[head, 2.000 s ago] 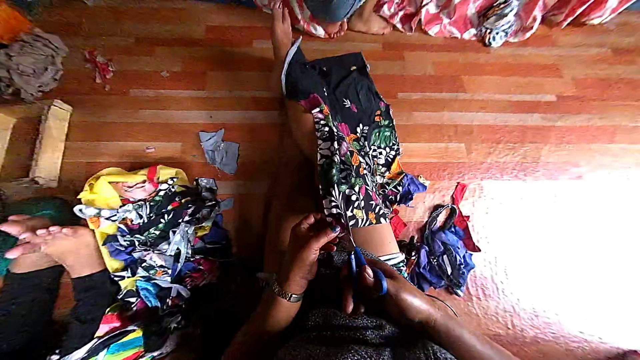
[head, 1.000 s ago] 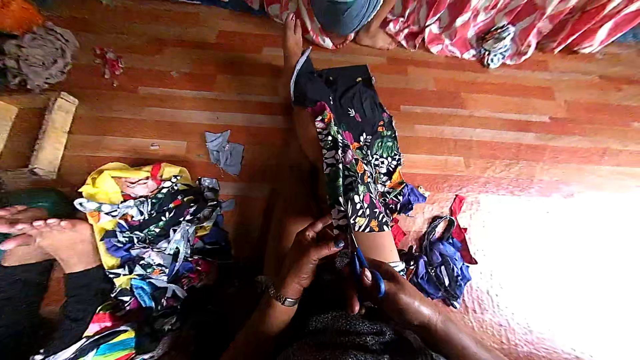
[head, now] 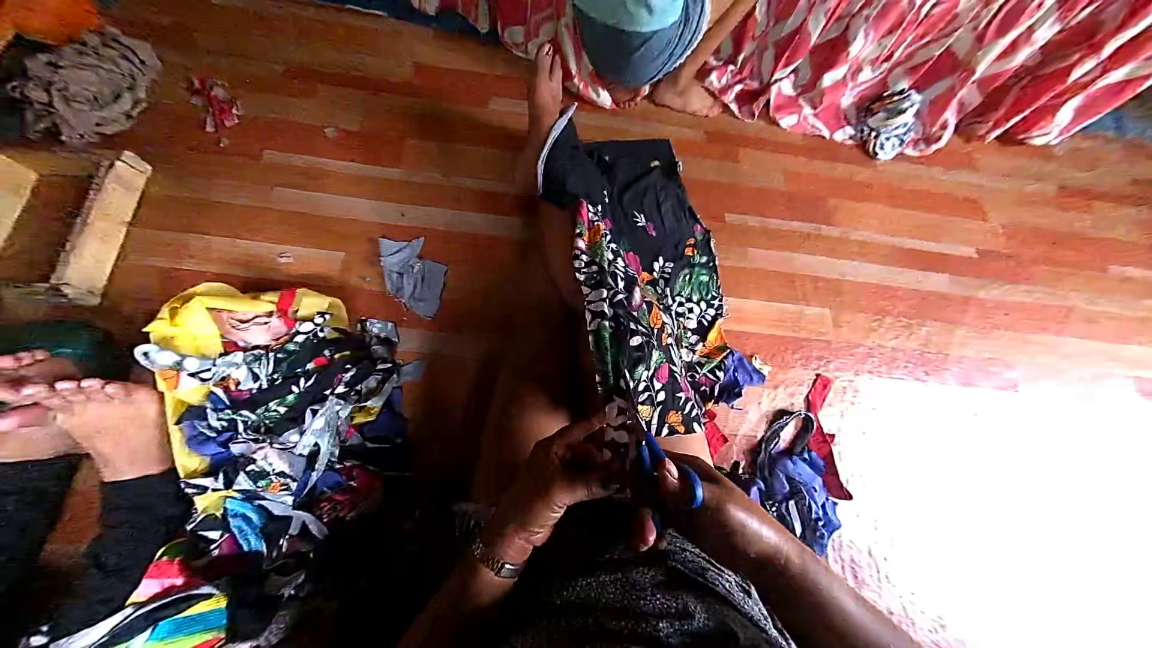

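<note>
A black floral cloth [head: 657,306] lies spread over my outstretched leg, its plain black end near my foot. My left hand [head: 562,477] pinches the near edge of this cloth between thumb and fingers; a metal-banded wristwatch [head: 497,562] is on that wrist. Blue-handled scissors [head: 691,486] are in my right hand [head: 688,495], close beside the left one. Their blades are at the cloth's near edge, mostly hidden by shadow and fabric, so how far they are apart cannot be told.
Mixed cloth strips [head: 270,414] are heaped at left beside another person's feet [head: 108,423]. A grey scrap [head: 414,277] and a wooden piece [head: 101,227] lie on the floor. Blue and red scraps [head: 796,477] rest at right. Another person sits on red-and-white fabric [head: 855,54] at the top.
My right hand and the scissors have shifted slightly relative to the cloth's near edge. My left hand keeps its hold there.
</note>
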